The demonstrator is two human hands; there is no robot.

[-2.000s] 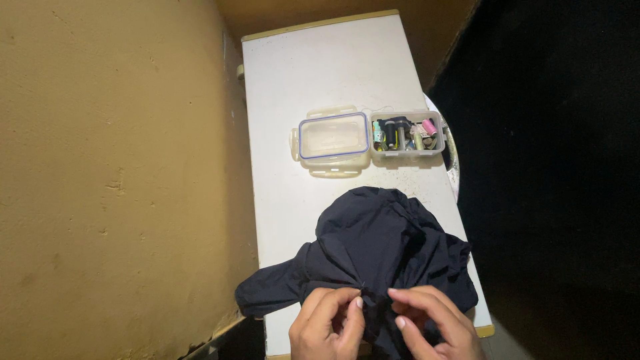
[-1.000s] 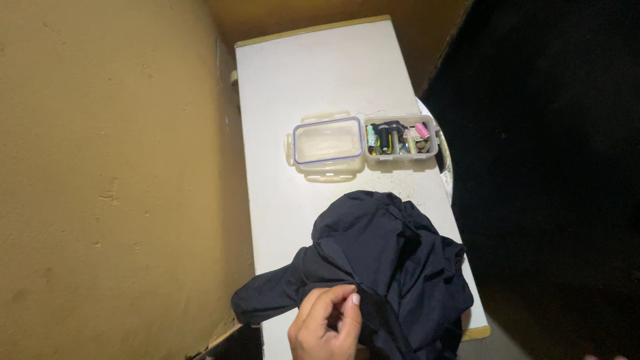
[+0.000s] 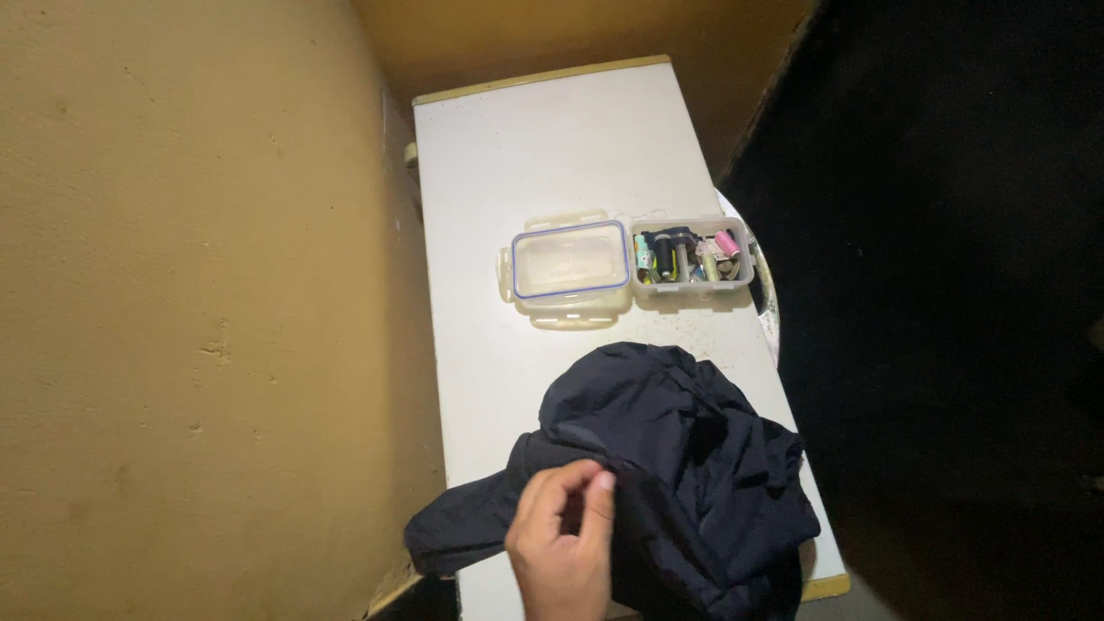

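Note:
A crumpled dark navy garment (image 3: 673, 448) lies over the near part of the white table, with one sleeve-like part reaching left past the table's edge. My left hand (image 3: 561, 539) is at its near side, thumb and forefinger pinched together on a fold of the cloth. Whether something tiny sits between the fingertips cannot be told. My right hand is out of view. Farther up the table, a clear plastic box (image 3: 694, 297) holds several thread spools, among them a pink spool (image 3: 726, 244) and a black spool (image 3: 663, 255).
Left of the box lies its clear plastic lid (image 3: 571, 259) with a blue seal, touching or nearly touching it. The white table (image 3: 552, 155) has a tan wall (image 3: 216, 302) along its left side. Part of a pale round rim (image 3: 768, 315) shows beyond its right edge.
Two seconds ago my right hand was at the cloth beside my left hand; it has since left the view. My left hand stays at the same part of the garment.

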